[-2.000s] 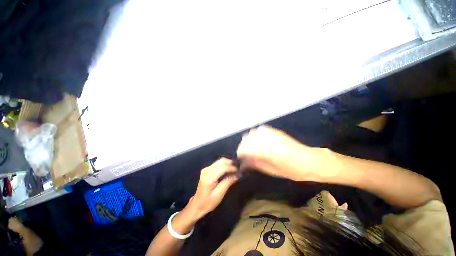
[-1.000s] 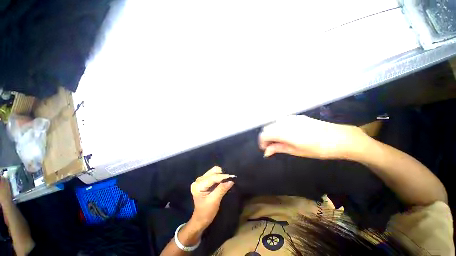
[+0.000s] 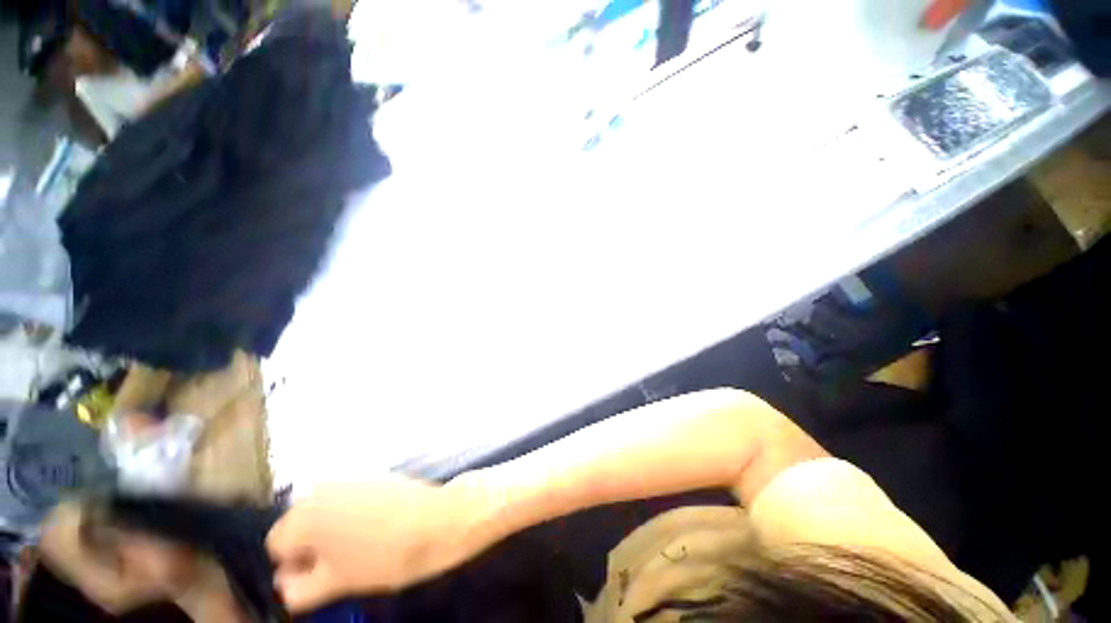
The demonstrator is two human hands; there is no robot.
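Observation:
A black garment piece is stretched between my two hands at the lower left, beside the table's left corner. My right hand is closed on its right end. My left hand is blurred at the far lower left and holds the other end; its fingers are hard to make out. A large pile of black garment pieces lies at the upper left, on the table's left end, not in the hands.
The white table has a ruler-marked front edge. A clear box with silvery contents sits at its right. Cardboard and a plastic bag lie at left. Part of the machine shows at the top, overexposed.
Both hands have moved from the lap to the lower left and now hold a black piece. The view has shifted, showing more of the pile, the machine area and the clear box.

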